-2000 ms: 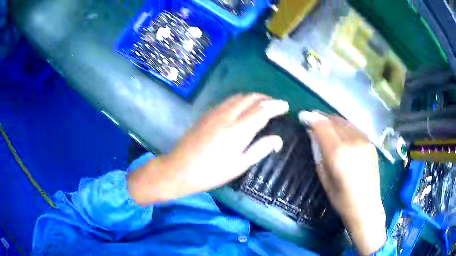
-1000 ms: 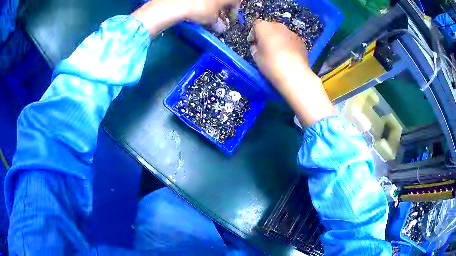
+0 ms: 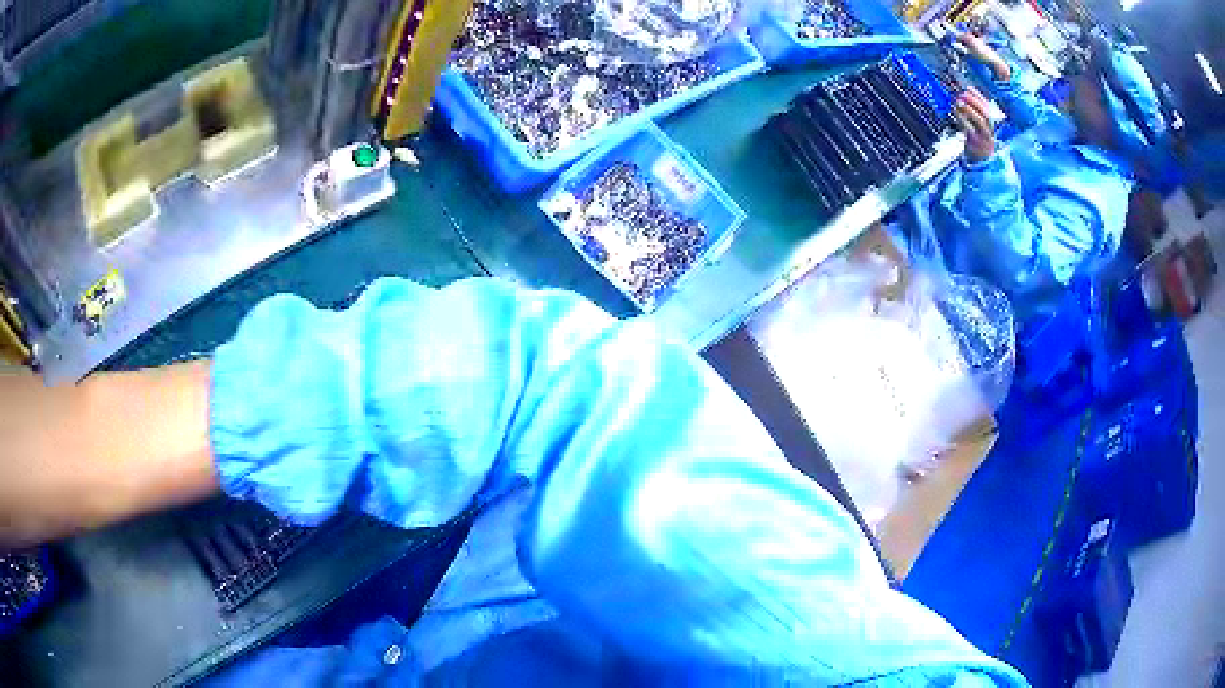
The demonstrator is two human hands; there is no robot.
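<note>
My right forearm and blue sleeve cross the view from the lower right to the left edge. My right hand is cut off beyond that edge, so its hold cannot be seen. My left hand is out of the picture. Black slotted housings (image 3: 249,554) lie on the green bench mat, partly hidden under my right sleeve. A small blue parts bin (image 3: 712,202) holds loose metal parts. A large blue parts bin (image 3: 500,159) behind it is heaped with mixed parts and has a clear plastic bag (image 3: 665,24) over it.
Yellowish fixture blocks (image 3: 128,182) stand on the base plate at upper left, near a green start button (image 3: 363,157) and yellow upright bar (image 3: 410,67). A plastic-lined carton (image 3: 940,504) sits beside the bench. Another person (image 3: 1041,202) works by more black housings (image 3: 867,128).
The view has swung to the right, bringing the right-hand bins, carton and other person into view. Both hands, earlier at the left-side large bin, have left the picture.
</note>
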